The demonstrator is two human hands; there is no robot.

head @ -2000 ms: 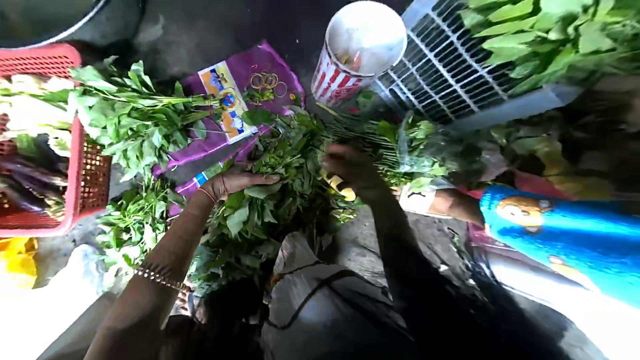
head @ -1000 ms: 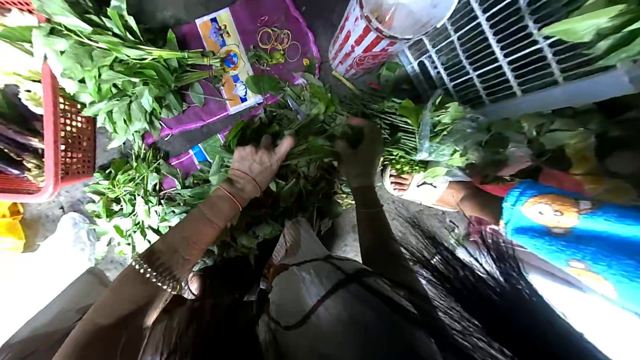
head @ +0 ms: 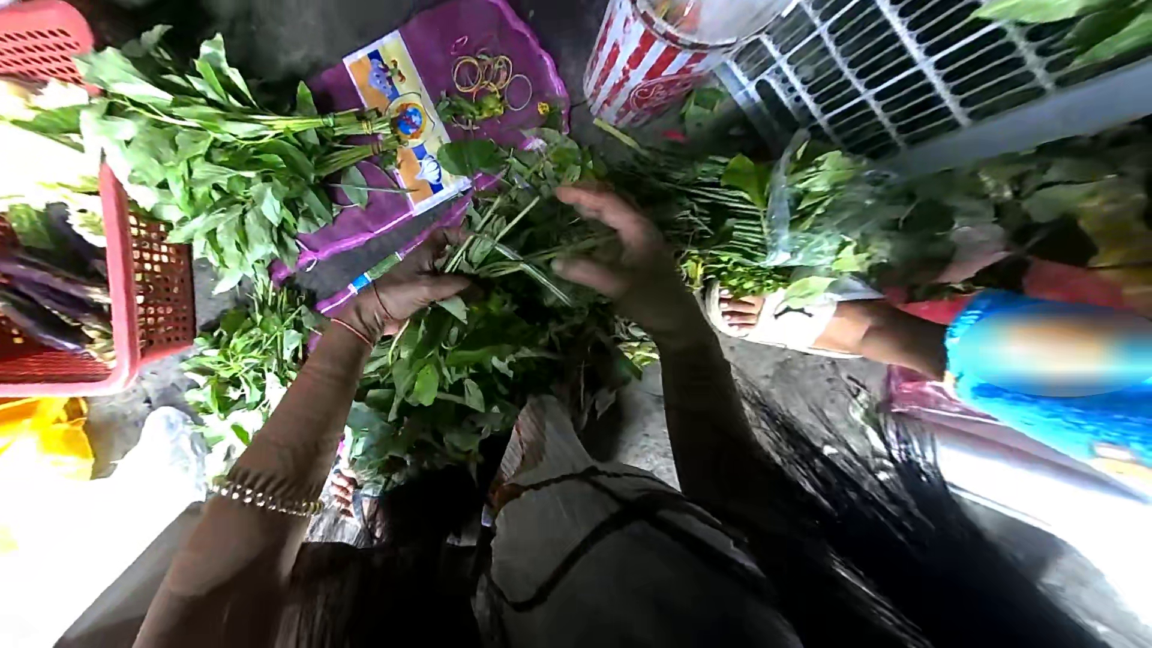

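My left hand point(head: 409, 292) is closed around the stems of some leafy greens point(head: 490, 261) over a dark heap of leaves point(head: 504, 351). Facing it, my right hand point(head: 621, 252) has its fingers apart beside the stem ends; whether it touches them is unclear. Beyond my hands lies a purple plastic sheet point(head: 531, 54) with several rubber bands point(head: 483, 74) and a printed card strip point(head: 396, 99). Tied bunches of greens point(head: 207, 162) rest with their stems over the strip. More greens point(head: 243, 360) lie left of my left forearm.
A red plastic basket point(head: 160, 288) with eggplants point(head: 45, 301) stands at left. A red-and-white striped bucket point(head: 643, 67) and a grey plastic crate point(head: 886, 81) stand at the top. At right are another person's sandalled foot point(head: 796, 319), blue patterned cloth point(head: 1035, 360) and more greens point(head: 828, 180).
My right hand has opened its fingers, which were curled a second ago. Pale stems now show between my hands. The view has moved closer since two seconds ago.
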